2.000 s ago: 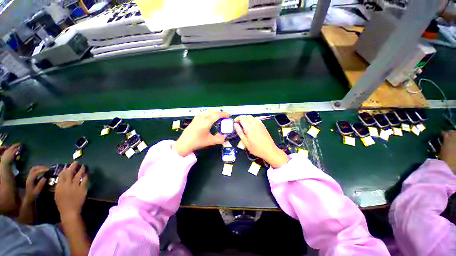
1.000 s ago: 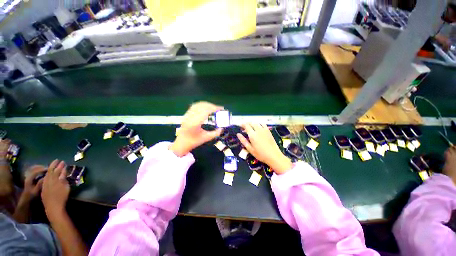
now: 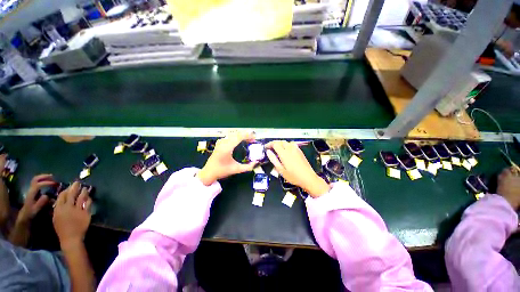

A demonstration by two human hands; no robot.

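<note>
My left hand holds a watch unit by its edge; its display is lit white and faces me. My right hand has its thumb and fingertips at the watch's right edge. Whether it also grips the watch is hard to tell. A second watch unit with a bluish-white lit face lies on the worktop just below, its white battery beside it. More watches lie partly hidden under and beside my right hand.
Several dark watches with batteries lie on the green worktop at left and right. A white strip borders it. Neighbours' hands work at far left and far right. A metal post and hanging yellow sheet stand beyond.
The lit watch was raised in my left hand, apart from my right, one second ago. It is now lower, between both hands. The left neighbour's hands have moved slightly.
</note>
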